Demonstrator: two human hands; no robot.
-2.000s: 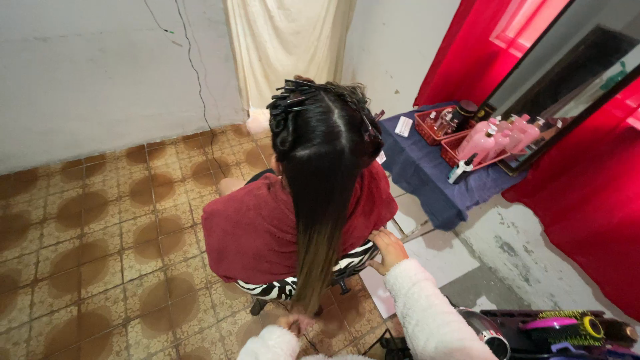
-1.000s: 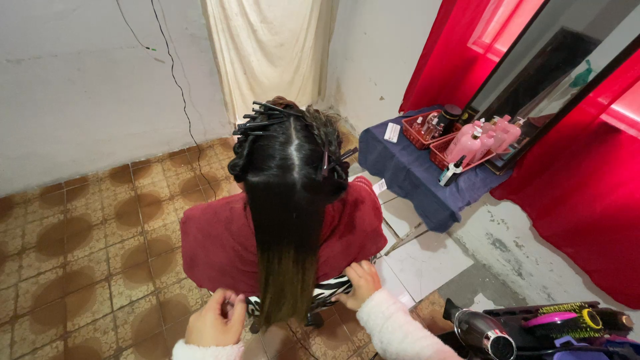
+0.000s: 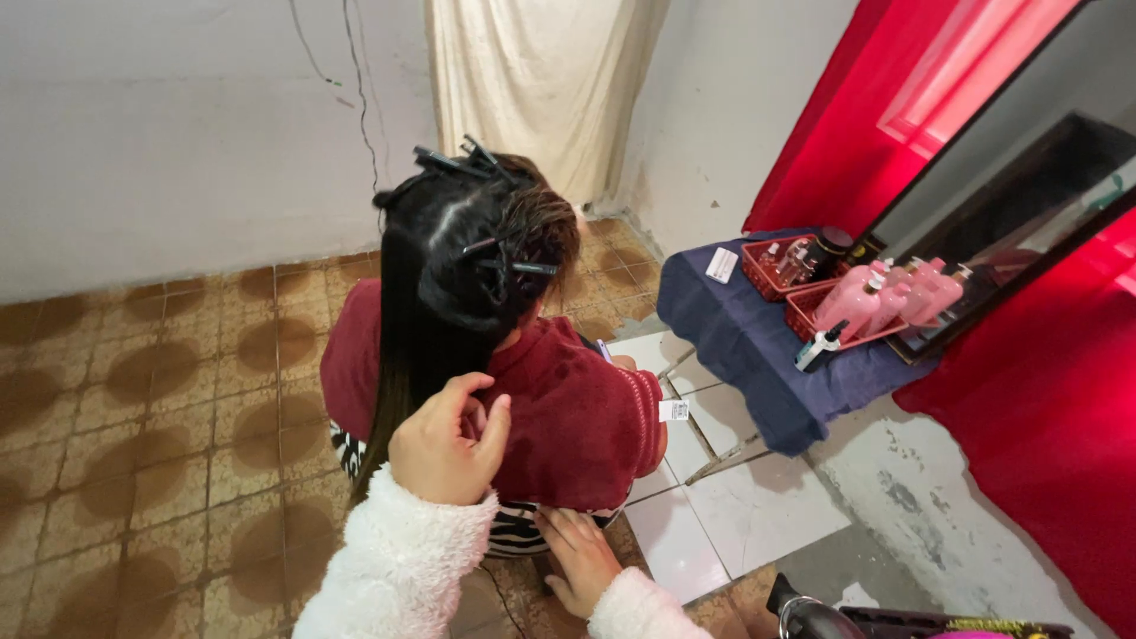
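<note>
A person sits with their back to me, dark hair (image 3: 417, 328) partly hanging straight and partly pinned up with black hair clips (image 3: 453, 162). A dark red towel (image 3: 568, 417) covers their shoulders. My left hand (image 3: 453, 439) is raised behind the hair, fingers curled and apart, with nothing seen in it. Lower and to the right, my right hand (image 3: 577, 555) has its fingers spread against the edge of the zebra-patterned seat (image 3: 524, 532). White fluffy sleeves cover both my wrists.
At the right, a small table with a blue cloth (image 3: 719, 328) bears red baskets (image 3: 803, 311) with pink pump bottles (image 3: 852, 302), beneath a dark-framed mirror (image 3: 985, 186). A hair dryer (image 3: 812, 617) and a black tray (image 3: 950, 621) with brushes are at the lower right. Red curtains (image 3: 1056, 417) hang beside them.
My left hand was low at the hair ends, then came away and has risen behind the hair. The person's head and body have turned relative to my view. My right hand stays by the seat.
</note>
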